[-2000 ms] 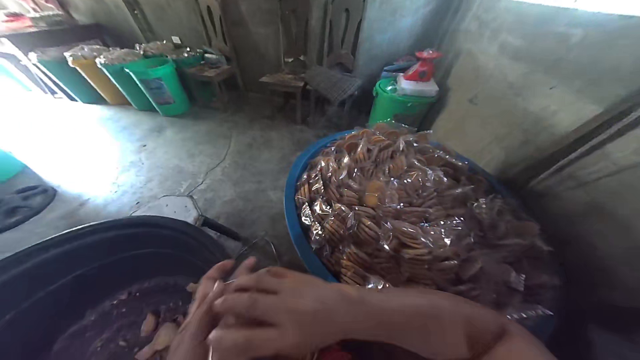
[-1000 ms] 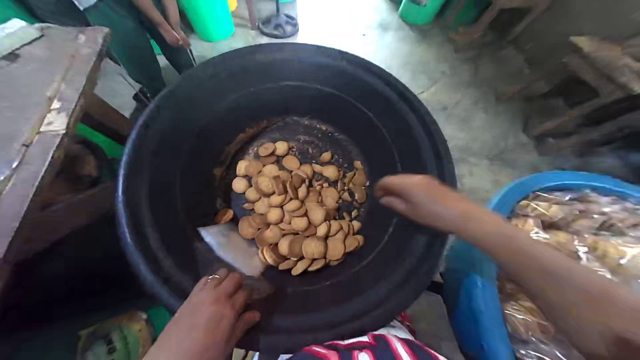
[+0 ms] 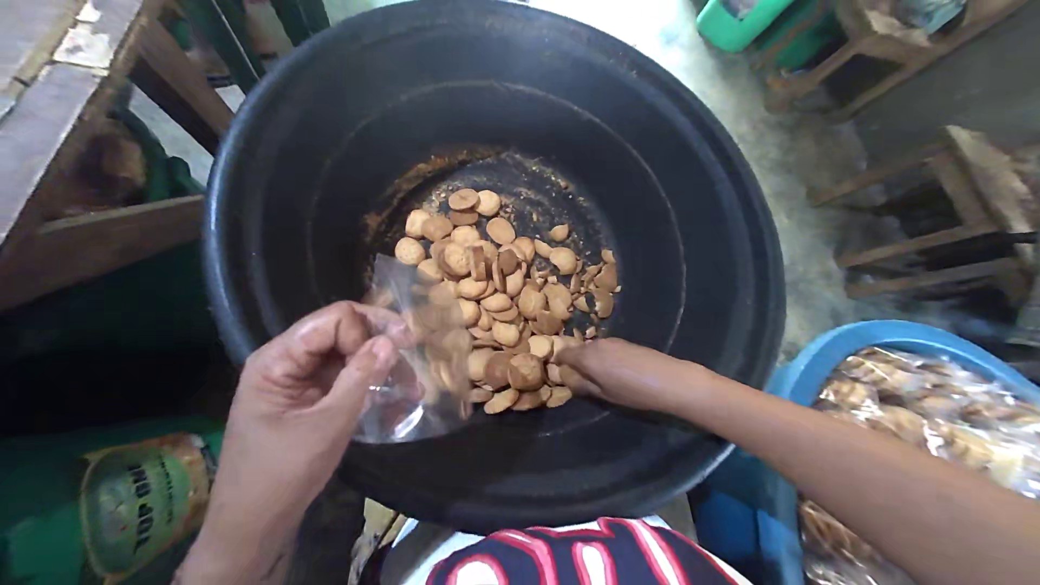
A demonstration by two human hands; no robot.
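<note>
A large black plastic basin (image 3: 715, 244) holds a heap of small round brown cookies (image 3: 487, 276), with crumbs around them. At the left, my left hand (image 3: 325, 366) pinches a clear plastic bag (image 3: 406, 390) between thumb and fingers. The bag hangs over the left edge of the heap, and cookies show through it. My right hand (image 3: 597, 366) reaches into the right side of the heap, palm down. Its fingertips are hidden among the cookies, so whether it grips any cannot be seen.
A blue tub (image 3: 812, 357) of filled clear cookie bags (image 3: 934, 406) stands at the lower right. A wooden table (image 3: 49, 146) is at the upper left, a green container (image 3: 49, 504) at the lower left, wooden stools (image 3: 975, 195) at the right.
My right hand has moved from the basin's right side down into the cookies. My left hand has lifted the bag over the heap's edge. The view swung from the blue tub to the basin earlier.
</note>
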